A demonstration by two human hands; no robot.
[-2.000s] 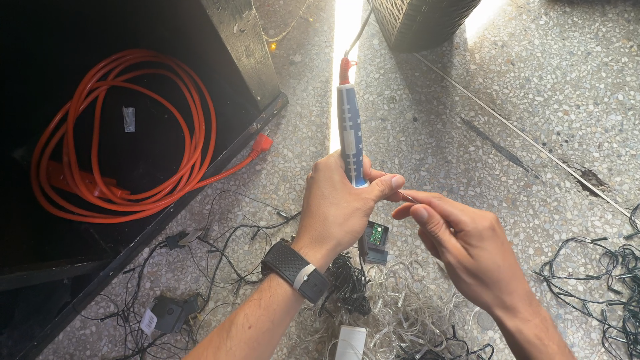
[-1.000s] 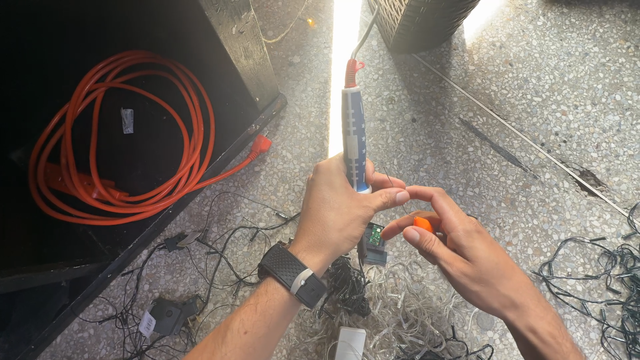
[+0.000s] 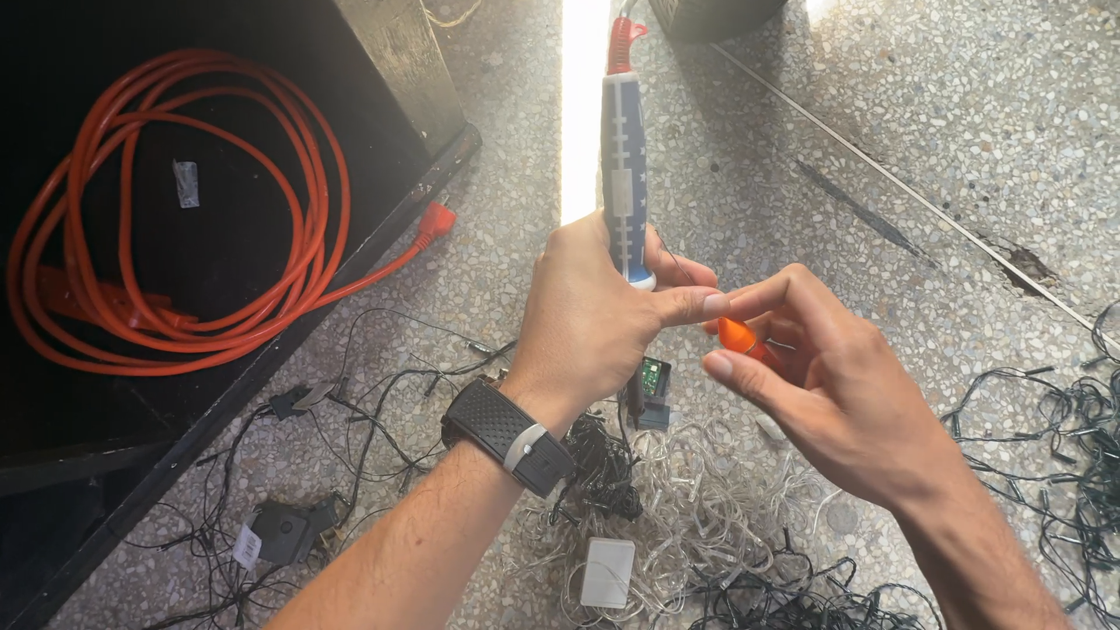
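My left hand [image 3: 604,306] holds a soldering iron by its blue and white handle [image 3: 623,175], with the cord end up and the dark tip below the hand. A thin dark wire [image 3: 672,258] runs at the same hand's fingertips. Touching those fingertips, my right hand [image 3: 814,376] holds a small orange object [image 3: 737,335] partly hidden by its fingers; its exact kind is unclear. Under the left hand, near the iron's tip, lies an open dark case with a green circuit board [image 3: 652,376].
A coiled orange extension cord [image 3: 341,210] lies on a black surface at left. Clear string lights [image 3: 700,490], a white box [image 3: 607,573], a dark box [image 3: 287,531] and tangled dark wires [image 3: 1076,455] lie on the speckled floor. A dark container [image 3: 713,17] stands at the top.
The orange object now shows in my right hand; two seconds ago it was not visible there. My left hand keeps hold of the soldering iron.
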